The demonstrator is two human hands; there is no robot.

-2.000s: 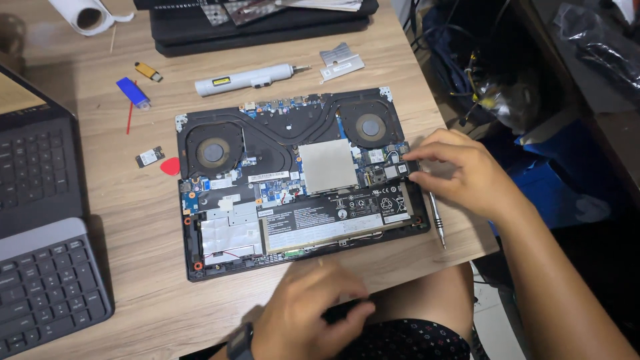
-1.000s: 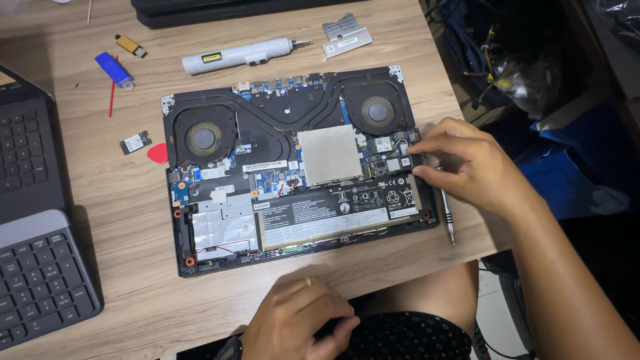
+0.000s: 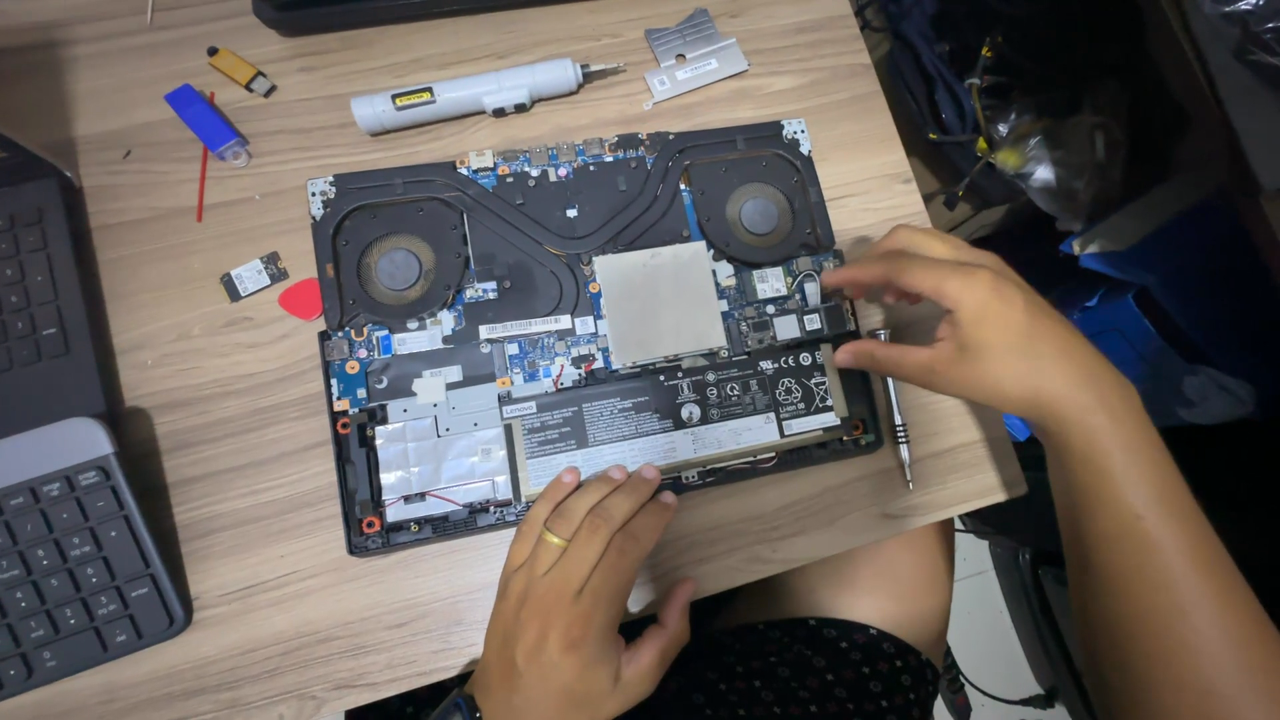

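An opened laptop base (image 3: 520,230) lies on the wooden desk, its two fans, heat pipes and circuit boards exposed. My left hand (image 3: 590,590) rests its fingertips on the lower edge of the black Lenovo battery (image 3: 650,420), with a ring on one finger. At the laptop's right edge is my right hand (image 3: 940,320), thumb and fingers apart beside the small black module (image 3: 800,325) and a white cable; whether a fingertip touches the edge cannot be told. Just below this hand lies a slim metal screwdriver (image 3: 897,420). A silver plate (image 3: 665,305) covers the board's centre.
Above the laptop lie a grey electric screwdriver (image 3: 470,95) and a bent metal shield (image 3: 697,62). To the left are an M.2 card (image 3: 254,276), a red pick (image 3: 302,299), a blue plastic piece (image 3: 205,122), a yellow USB stick (image 3: 240,70) and a keyboard (image 3: 80,570).
My left hand has moved up from the desk's front edge onto the battery's lower edge, its fingers now stretched out. My right hand stays at the laptop's right side, its fingers spread wider.
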